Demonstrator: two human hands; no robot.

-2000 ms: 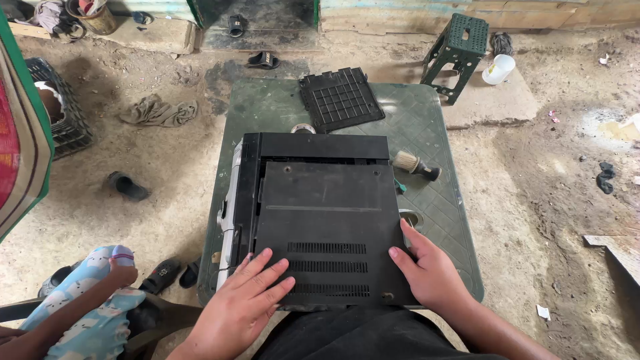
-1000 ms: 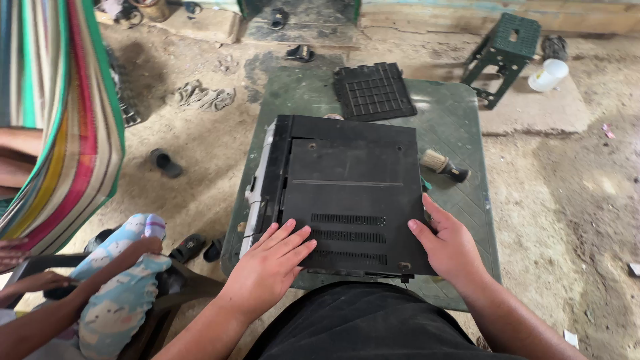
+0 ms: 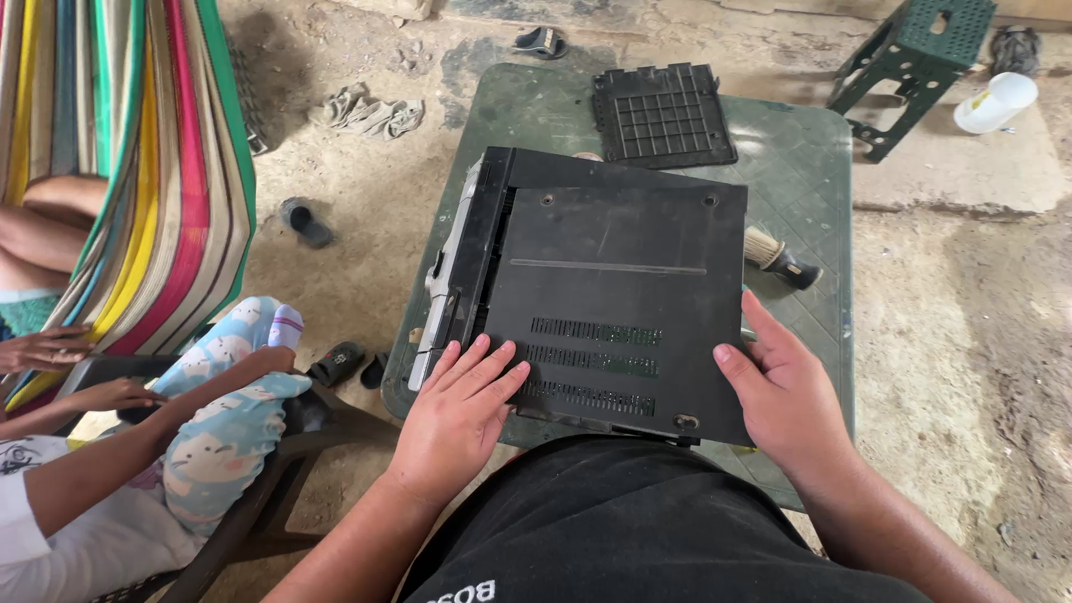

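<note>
A black electronic device casing with vent slots (image 3: 611,293) lies on a green plastic table (image 3: 796,142), its silver front panel (image 3: 448,268) facing left. My left hand (image 3: 461,410) rests with spread fingers on the casing's lower left corner, near the vents. At the right edge, my right hand (image 3: 779,385) holds the casing, thumb on top and fingers along the side; their undersides are hidden. Just right of the casing lies a brush with pale bristles and a dark handle (image 3: 783,260). Behind it sits a black plastic grid panel (image 3: 664,115).
At the left, a person sits on a dark plastic chair (image 3: 293,469), and another is in a striped hammock (image 3: 167,167). A green stool (image 3: 917,67) and a white plastic container (image 3: 995,103) stand at the upper right. Sandals (image 3: 306,222) and a grey cloth (image 3: 373,113) lie on the ground.
The view has shifted left, showing more of the hammock and the seated person. Both hands stay on the casing, which has turned slightly clockwise.
</note>
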